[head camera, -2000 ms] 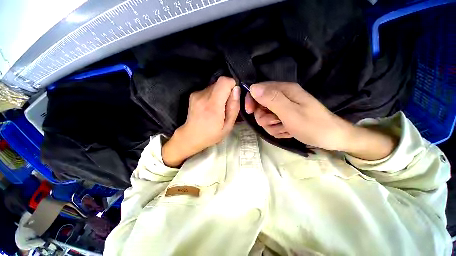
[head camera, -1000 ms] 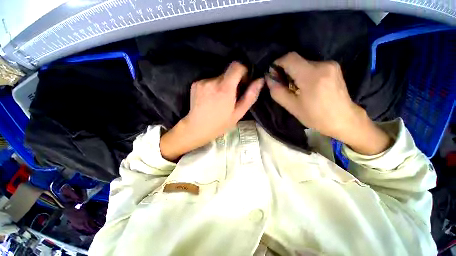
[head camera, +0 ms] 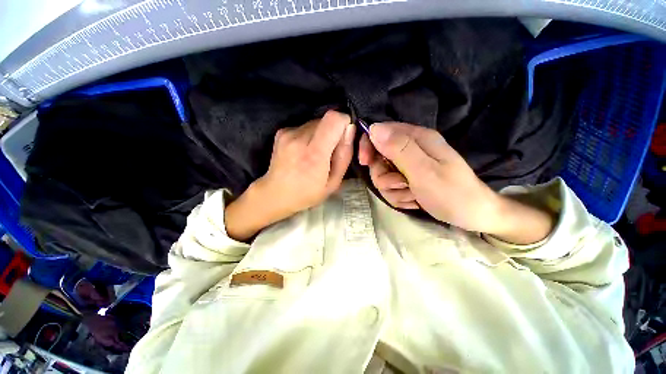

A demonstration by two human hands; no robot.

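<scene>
A large black garment point(head camera: 467, 80) covers my lap below the table edge. My left hand point(head camera: 308, 157) pinches a fold of it between thumb and fingers at the middle. My right hand point(head camera: 420, 164) is just right of it, closed around thread snips point(head camera: 364, 127). Only the small shiny tip shows, pointing up and left at the cloth beside my left fingertips. The rest of the snips is mostly hidden in my right palm. The exact seam or thread at the tip is too dark to make out.
A table edge with a printed ruler scale point(head camera: 146, 33) curves across the top. A blue crate point(head camera: 617, 139) stands at the right. A black garment pile point(head camera: 95, 175) fills a blue-rimmed crate at the left. A brown cardboard piece point(head camera: 22, 307) lies at lower left.
My hands have come down slightly from the cloth. My right hand has turned from back-up to thumb-up, and the snips' tip now shows beside my left fingertips.
</scene>
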